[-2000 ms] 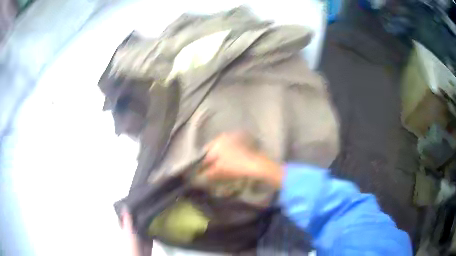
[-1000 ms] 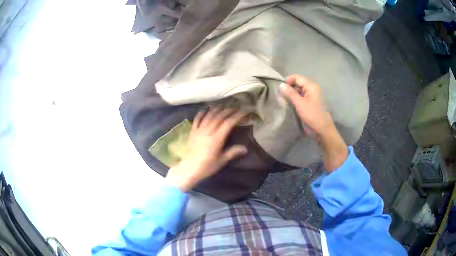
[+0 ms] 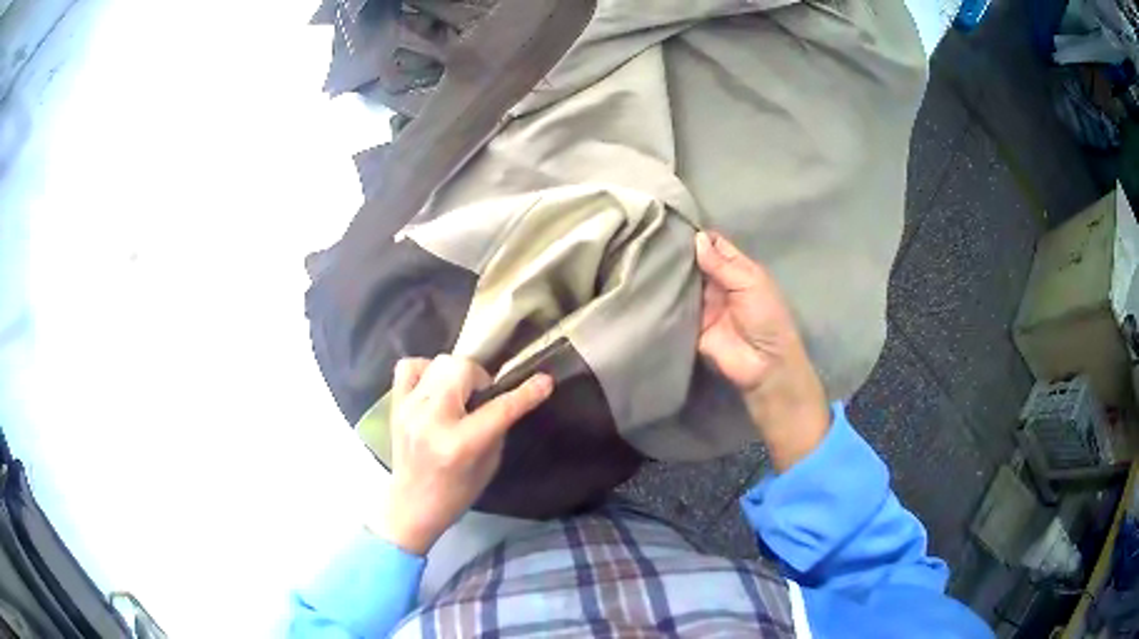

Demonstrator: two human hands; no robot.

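A large taupe garment piece (image 3: 787, 162) lies over the white table and hangs past its right edge. My left hand (image 3: 450, 431) grips the edge of a dark brown panel (image 3: 562, 449) at lower centre, partly covering a lime patch (image 3: 376, 431). My right hand (image 3: 746, 318) pinches a fold of the taupe cloth to the right. Between my hands an opening shows pale cream-beige lining (image 3: 537, 256). More dark brown cloth (image 3: 387, 306) lies flat to the left.
The white table (image 3: 162, 325) spans the left. Crumpled dark pieces (image 3: 406, 50) lie at its top. On the right are the dark speckled floor (image 3: 949, 262), a cardboard box (image 3: 1074, 275) and a grey plastic crate (image 3: 1065, 422). A dark object stands at the lower left edge.
My left hand has moved down and left from lying spread on the cloth and now grips the brown edge. The opening is wider and shows more lining. My right hand has shifted slightly lower.
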